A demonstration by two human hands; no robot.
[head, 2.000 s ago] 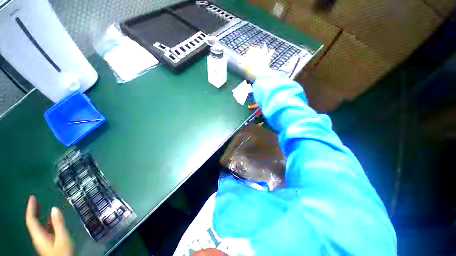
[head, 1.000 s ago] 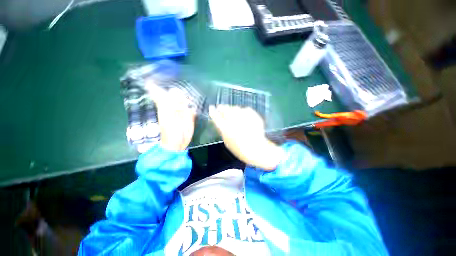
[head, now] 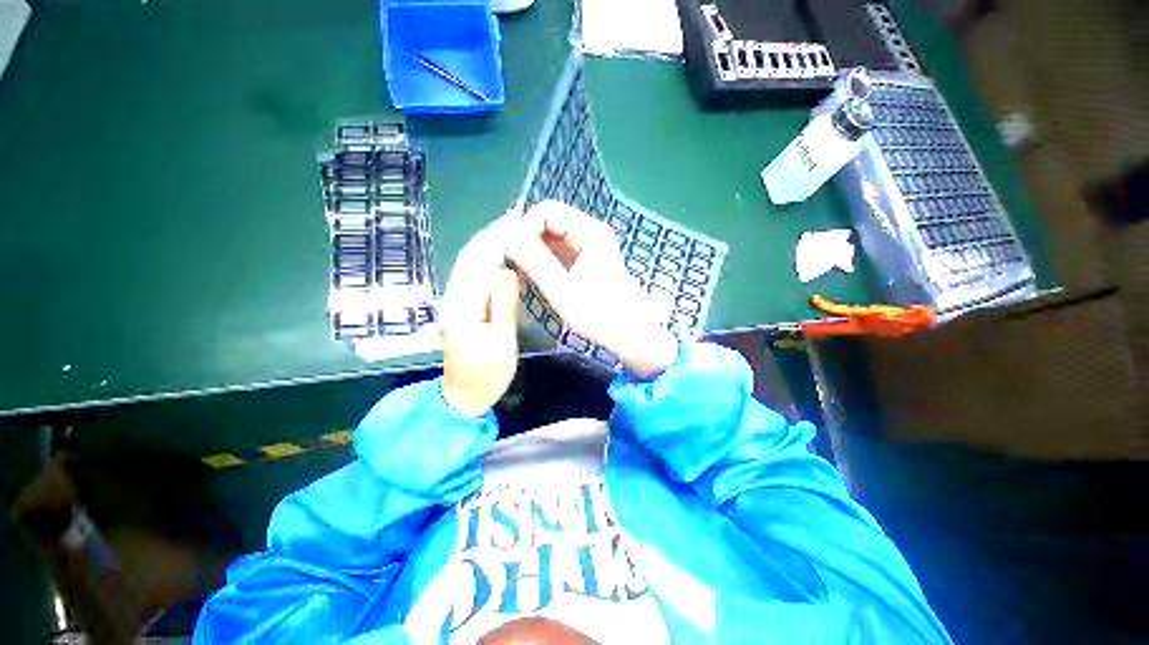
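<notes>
A die-cut sheet (head: 668,262) with a grid of small black frames is held up at the bench edge, bent, with one part rising and the other spreading right. My left hand (head: 481,309) and my right hand (head: 586,284) are bare and meet at the bend, fingertips together on the sheet. The fingers hide the exact pinch point. A pile of part strips (head: 378,239) with the same black frames lies on the bench left of my hands.
A blue bin (head: 441,57) with a thin tool is behind. At right are a white bottle (head: 813,158), a white scrap (head: 824,255), an orange-handled tool (head: 869,318) and a bagged sheet stack (head: 945,189). A black tray (head: 756,51) and white sheet (head: 630,25) lie at the far side.
My right hand has come back from the bagged stack with a sheet. My left hand has moved from beside the strips to the sheet. The sheet is now raised and bent.
</notes>
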